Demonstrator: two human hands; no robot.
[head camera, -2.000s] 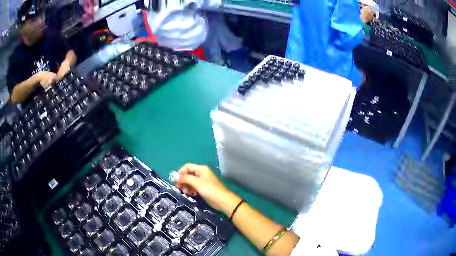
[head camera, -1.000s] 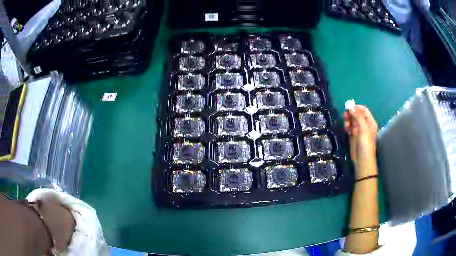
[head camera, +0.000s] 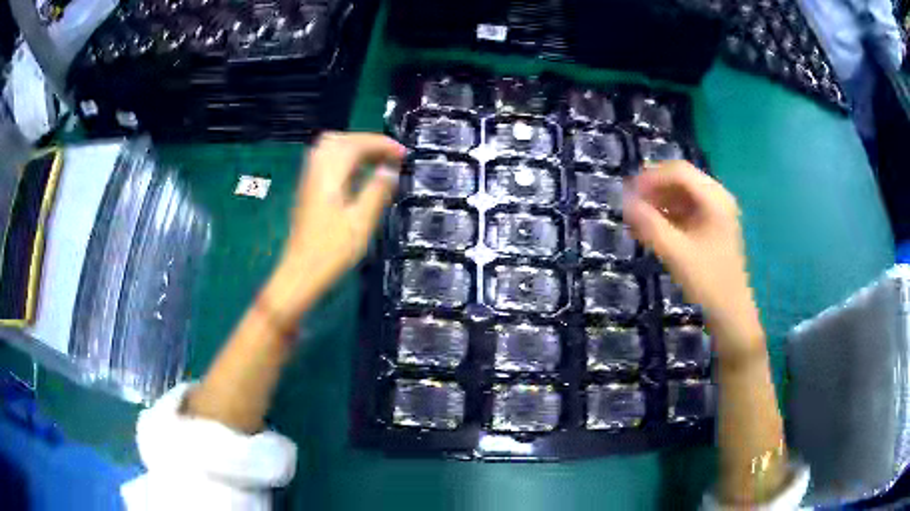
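The black blister tray (head camera: 379, 349) lies flat on the green mat, with a circuit-board module (head camera: 525, 231) in each visible pocket. Small round white spots show on two modules in the second column, near the far end. My left hand (head camera: 344, 195) is over the tray's left edge, thumb and index finger apart and blurred; whether it holds something small I cannot tell. My right hand (head camera: 688, 215) is over the tray's right side, fingers curled, hiding some modules; its fingertips are blurred and their contents cannot be made out.
Stacked black trays stand at the far left (head camera: 289, 95) and far middle (head camera: 599, 40). Clear trays (head camera: 130, 269) lean at the left beside a yellow-edged dark item (head camera: 25, 235). A clear tray stack (head camera: 858, 379) stands at right. A small white label (head camera: 252, 187) lies on the mat.
My left hand has come up to the tray's left edge. My right hand has moved left over the tray from beside it. White spots now show on two modules. The view has shifted slightly.
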